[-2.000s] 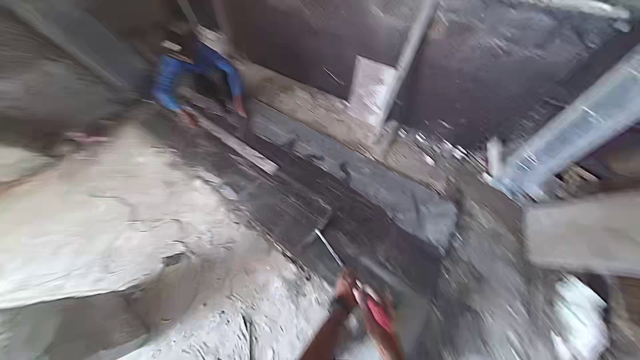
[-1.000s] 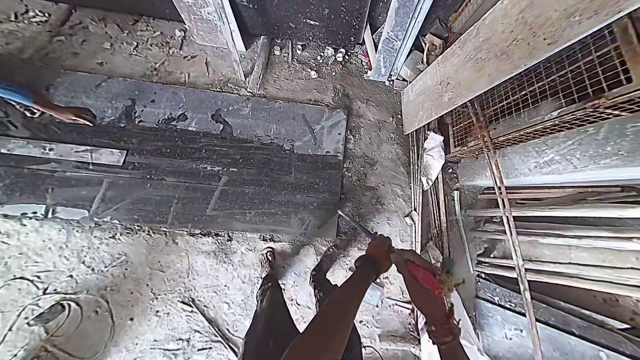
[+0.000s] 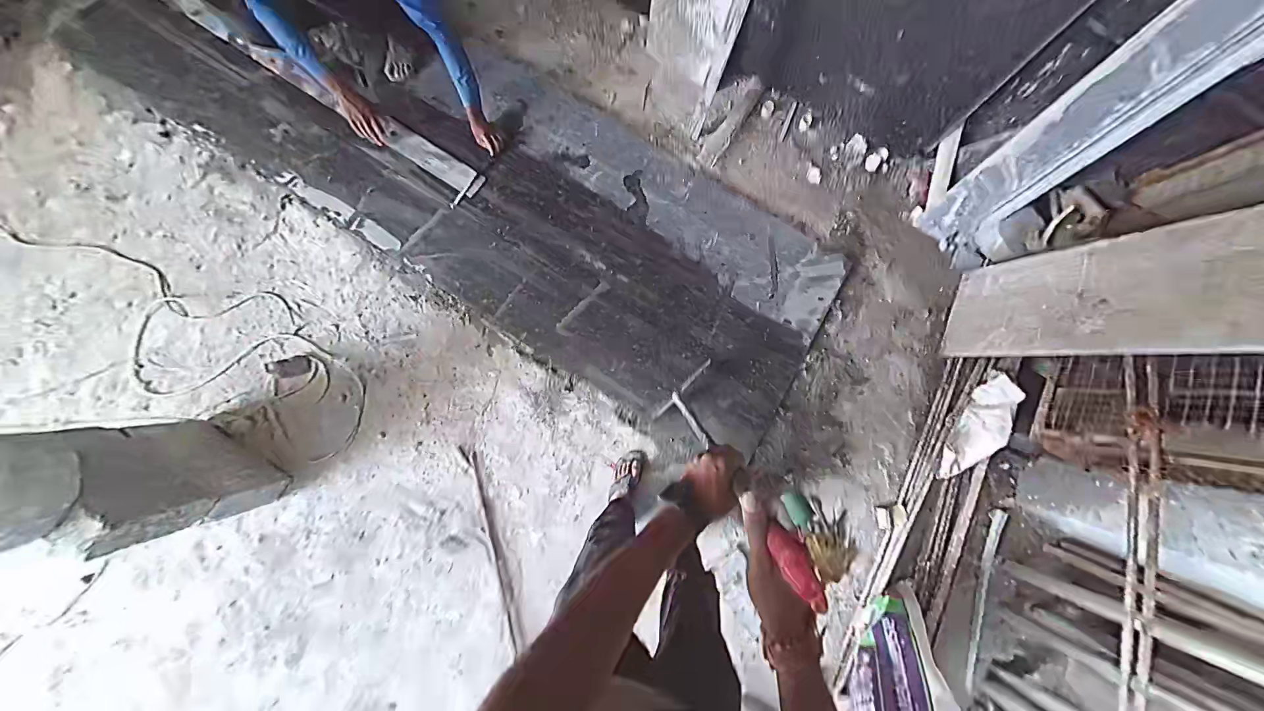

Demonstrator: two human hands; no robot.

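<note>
My left hand (image 3: pixel 713 481) is closed around the shaft side of a long thin metal tool (image 3: pixel 693 420), whose tip points at a dark stone slab (image 3: pixel 632 326) with pale rectangular markings. Just to its right, my right hand (image 3: pixel 770 568) grips the red handle (image 3: pixel 796 568) of that tool; its exact type is unclear. A green piece (image 3: pixel 798 510) and a yellowish bristly bit show beside the handle. At the upper left, another person's two hands (image 3: pixel 363 117), in blue sleeves, rest at a flat pale strip (image 3: pixel 430 158) lying on the slab.
A thin cable (image 3: pixel 163 296) loops over the rough pale floor at left, near a concrete block (image 3: pixel 148 484). To the right are a long board (image 3: pixel 1106 286), metal mesh, stacked rods (image 3: pixel 1116 612), a white bag (image 3: pixel 983 420) and a printed sack (image 3: pixel 889 652). My foot (image 3: pixel 627 469) stands beside the slab.
The view has turned and shifted. Both my hands keep hold of the tool. The other person's second hand and more of the blue sleeves show now, where one second ago only one hand did.
</note>
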